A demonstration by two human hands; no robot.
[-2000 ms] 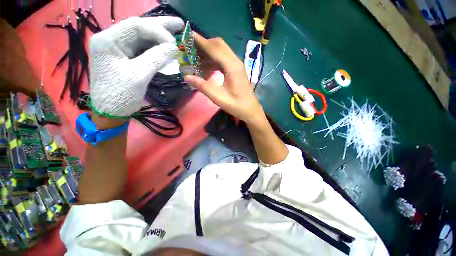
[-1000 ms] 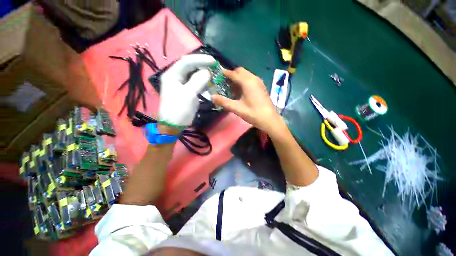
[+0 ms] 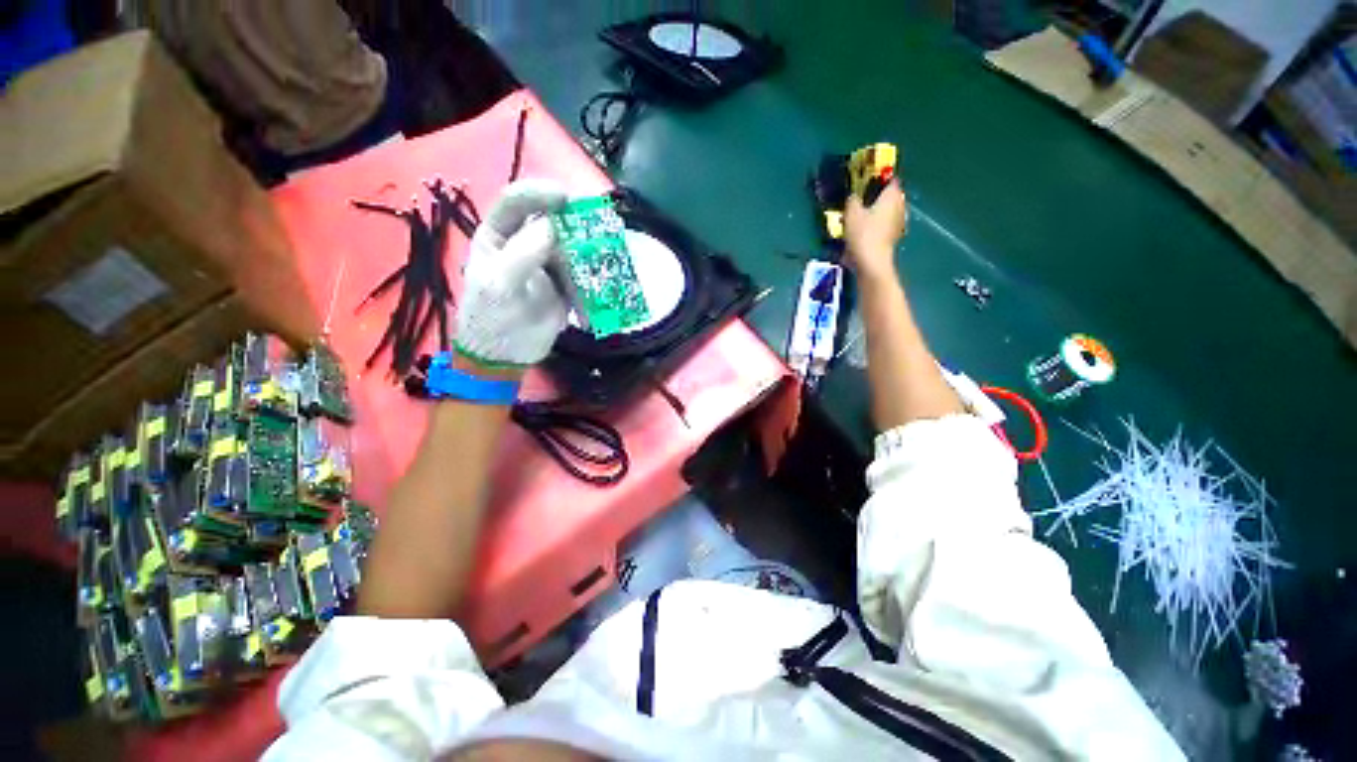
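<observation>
My left hand [image 3: 514, 283], in a white knit glove, holds a circuit board [image 3: 601, 265] by its left edge, green soldered side up. The board is above a black housing [image 3: 700, 290] with a white round disc [image 3: 655, 277], on the pink-red surface [image 3: 677, 402]. My bare right hand [image 3: 875, 221] is on the yellow soldering gun [image 3: 871, 167] on the green bench; its fingers are around the handle near the red trigger. A black power cord [image 3: 573, 442] lies looped beside the housing.
Stacked boards [image 3: 223, 521] and a cardboard box [image 3: 127, 253] are at left. Black leads [image 3: 424, 283] lie beyond my left wrist. Another housing [image 3: 692, 57] is at the back. A power strip [image 3: 816, 316], solder spool [image 3: 1072, 366], partly hidden scissors [image 3: 1019, 424] and cable ties [image 3: 1183, 524] are on the bench.
My right hand has left the board and moved right to the soldering gun. My left hand still holds the board, now with its green side facing up. The housing's white disc is uncovered.
</observation>
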